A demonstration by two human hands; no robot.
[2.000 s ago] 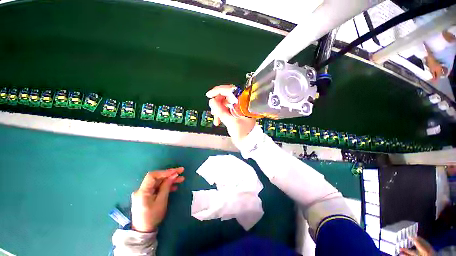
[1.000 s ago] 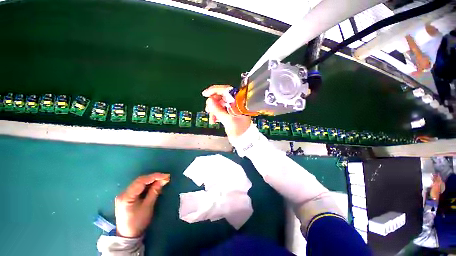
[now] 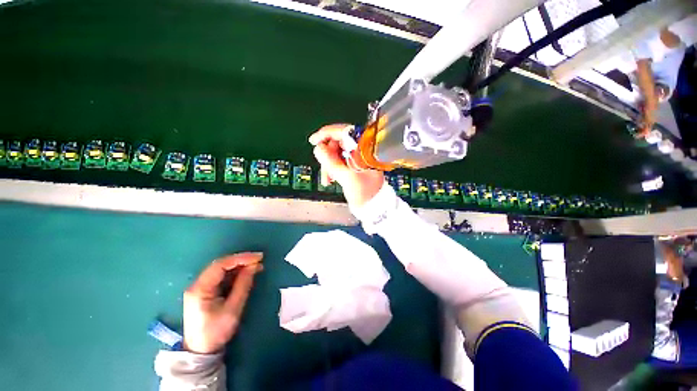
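Note:
My right hand [image 3: 346, 164] is at the amber lower part of the hanging glue dispensing gun [image 3: 416, 128], its fingers over the row of boards. The tool's body hides part of this hand and its tip. Circuit boards [image 3: 235, 169] stand in a long row along the belt's near edge, to the left and right of my right hand. My left hand [image 3: 216, 299] is over the teal bench with thumb and forefinger tips together; I cannot tell if something tiny is between them. Crumpled white paper [image 3: 336, 286] lies right of my left hand.
A pale rail [image 3: 168, 198] separates the dark green belt [image 3: 199, 76] from the teal bench [image 3: 84, 282]. A pale support arm [image 3: 466, 42] and black hose cross the upper right. White blocks [image 3: 601, 337] lie on a black mat [image 3: 615, 282]. Other people's arms show at the right edge.
My left hand has moved left relative to the paper since the first frame, and its fingertips have closed together. My right hand stays at the tool. Another person's hand has left the white blocks.

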